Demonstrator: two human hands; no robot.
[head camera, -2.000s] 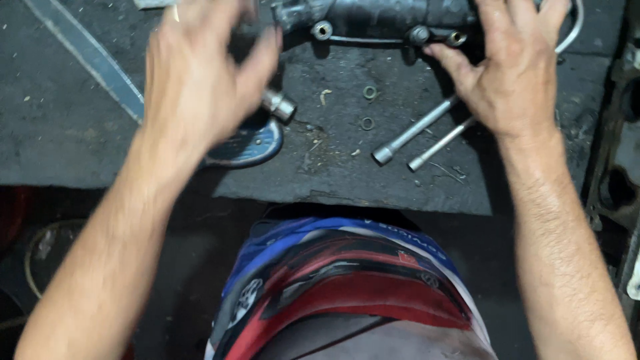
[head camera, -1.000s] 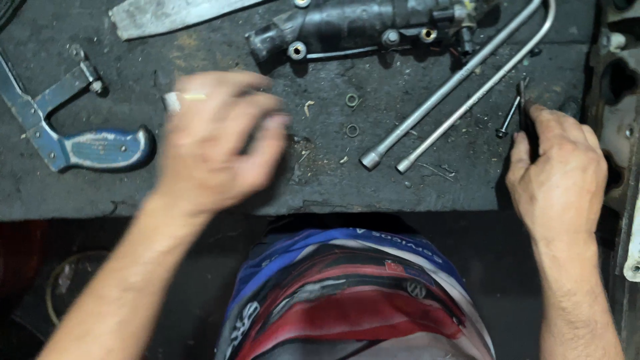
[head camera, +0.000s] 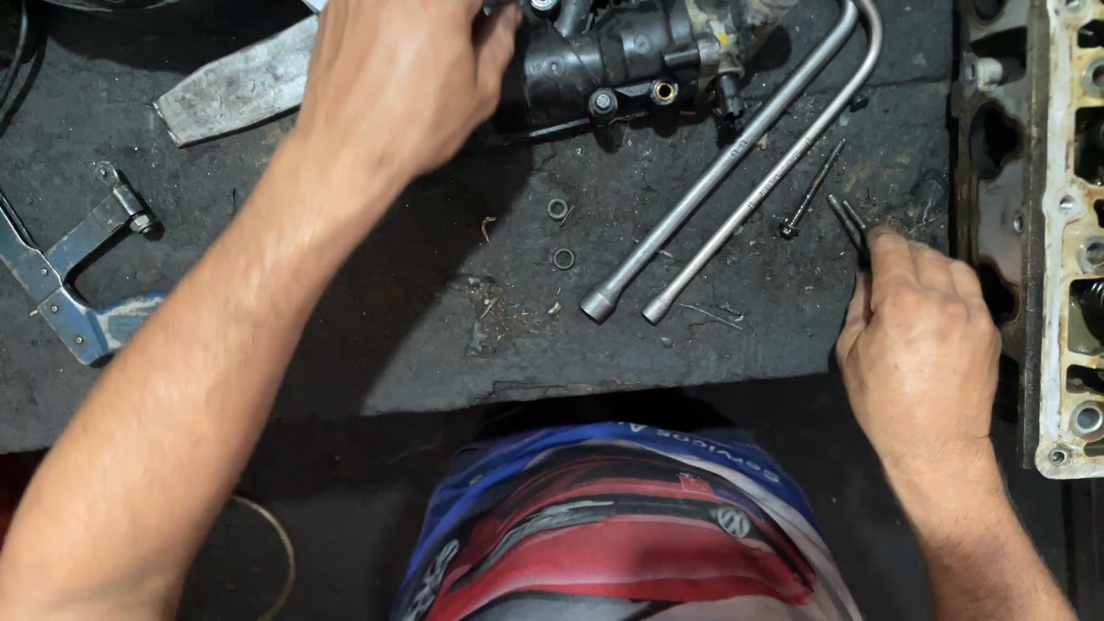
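Observation:
My left hand (head camera: 405, 78) reaches over the left end of a black plastic engine housing (head camera: 595, 65); its fingertips are partly out of view, so its hold cannot be told. My right hand (head camera: 927, 345) is low at the right, with thin dark metal bolts or rods (head camera: 847, 220) at its fingertips. Just left of them a long slim bolt (head camera: 811, 190) lies on the dark bench. Two long bent socket wrenches (head camera: 681, 224) (head camera: 768, 194) rest diagonally below the housing. Two small rings (head camera: 558, 209) (head camera: 563, 259) lie near their socket ends.
A blue-handled hacksaw frame (head camera: 78, 293) lies at the left, partly behind my left forearm. Above it is a flat grey metal piece (head camera: 241, 82). A cylinder head (head camera: 1065, 345) and a dark flat part with openings (head camera: 992, 198) stand along the right side. The bench's front edge (head camera: 604, 388) runs below.
My left hand has moved up from the bench to the housing. My right hand, at the wrenches two seconds ago, is now farther right. The slim bolt beside it is now uncovered.

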